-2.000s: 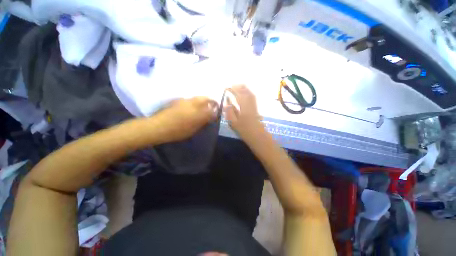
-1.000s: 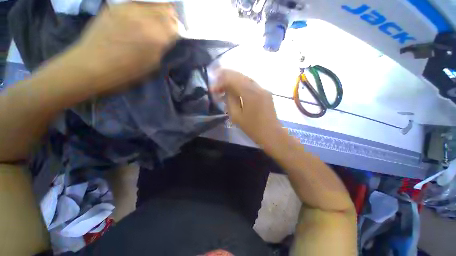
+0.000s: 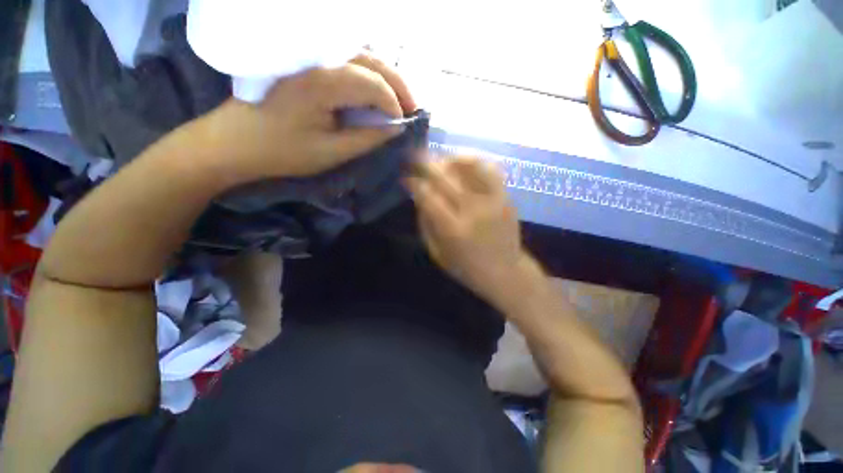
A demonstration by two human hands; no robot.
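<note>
The dark grey garment body [image 3: 287,203] hangs from the table's front edge towards the lap, with more of it at the upper left beside white pieces [image 3: 268,37]. My left hand [image 3: 323,115] grips its edge, with a small blue-violet piece [image 3: 365,118] showing between the fingers. My right hand [image 3: 467,217] is blurred, just below and right of that edge, its fingertips at the dark cloth; whether they pinch it cannot be told.
Snips with one orange and one green loop [image 3: 642,88] lie on the white table at the upper right. A ruler scale [image 3: 592,189] runs along the table's front edge. Baskets with cut pieces stand at the lower left [image 3: 199,346] and lower right [image 3: 749,369].
The view has tilted down, so the machine head is out of the picture. My left hand has moved from the upper left to the garment edge near my right hand. The blue-violet piece now shows.
</note>
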